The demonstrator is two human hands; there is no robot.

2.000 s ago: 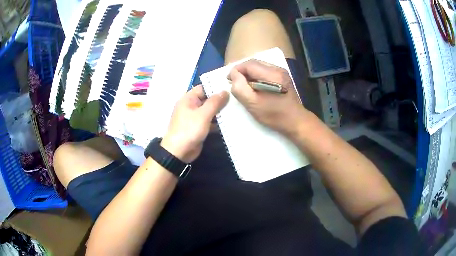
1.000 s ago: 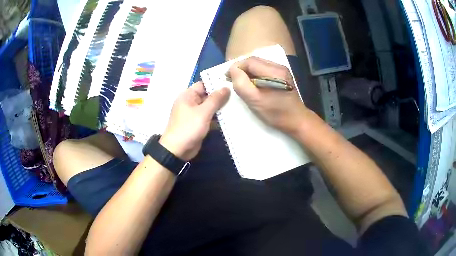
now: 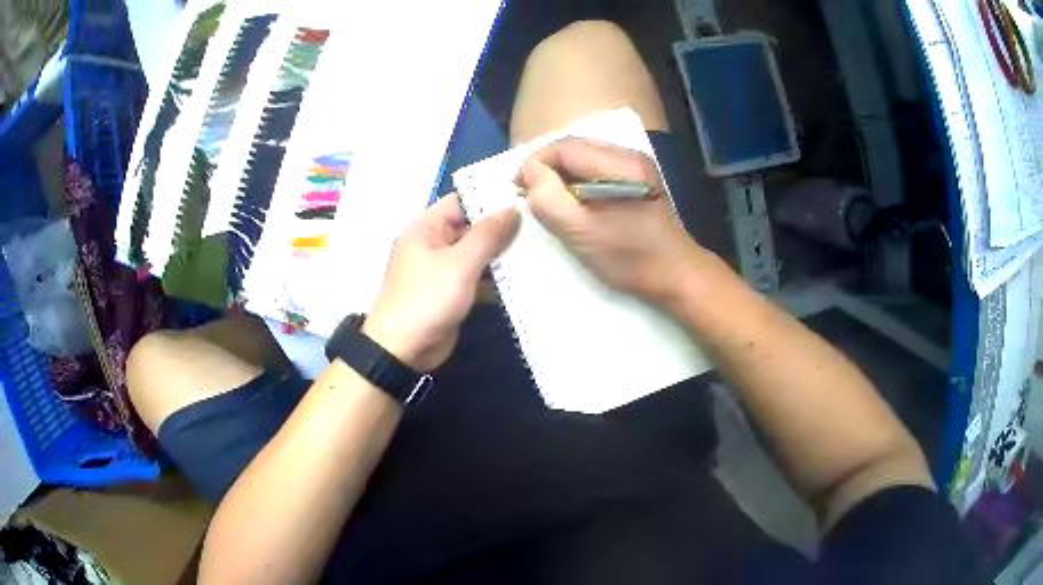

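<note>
A white spiral notebook (image 3: 595,337) lies open on my right thigh, its wire edge to the left. My left hand (image 3: 440,269) holds its upper left edge between thumb and fingers. My right hand (image 3: 600,211) grips a slim pen (image 3: 614,191) and rests on the upper page; the pen tip is hidden by the fingers. The white thread shade card (image 3: 377,103) with rows of coloured thread tufts lies over my left leg. An olive-green swatch (image 3: 197,272) is at its lower left edge.
A blue basket (image 3: 46,400) with maroon cloth (image 3: 120,303) and a clear bag stands left, a cardboard box (image 3: 126,528) below it. At right a blue-edged table (image 3: 970,366) holds papers (image 3: 995,126) and rings. A foot pedal (image 3: 738,103) is ahead on the floor side.
The view has shifted slightly. My right hand and the pen have moved very little on the upper page, and my left hand keeps its hold on the notebook.
</note>
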